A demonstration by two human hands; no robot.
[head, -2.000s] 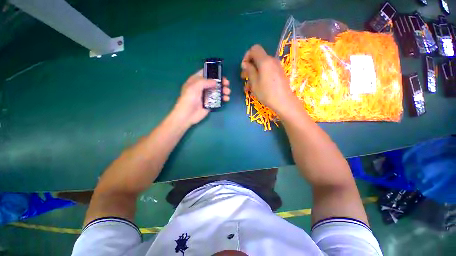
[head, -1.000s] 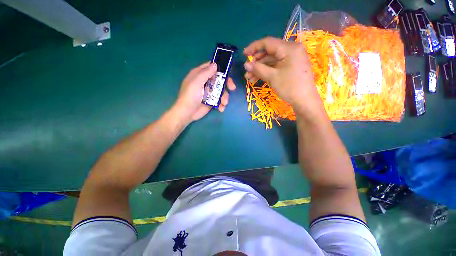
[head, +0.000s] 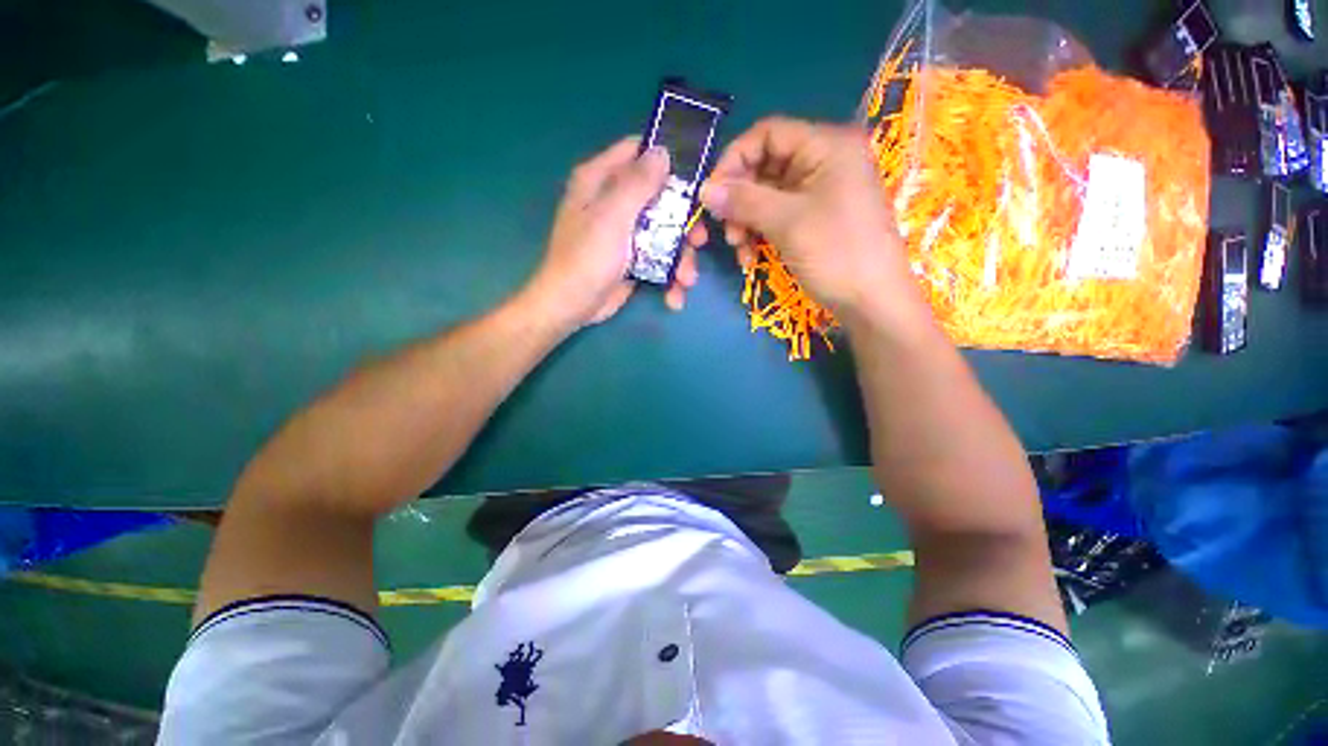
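Observation:
My left hand [head: 594, 233] holds a black bar phone [head: 682, 182], screen and silvery keypad facing up, tilted with its top to the right. My right hand [head: 808, 204] pinches a thin orange part [head: 695, 217] at the phone's right side, beside the keypad. Whether the part sits in the phone cannot be told. A loose pile of orange parts [head: 787, 312] lies on the green table under and below my right hand. A clear plastic bag of orange parts [head: 1005, 219] with a white label [head: 1111, 219] lies just right of my right hand.
Several phones [head: 1232, 292] stand or lie crowded right of the bag. A metal post foot [head: 270, 29] is at the upper left. The table's front edge [head: 583, 488] runs before my body. Blue cloth [head: 1238, 510] shows at the lower right.
The phone and my left hand have moved up and right. My right hand first was at the pile, then lifted an orange part, and now holds it against the phone's side.

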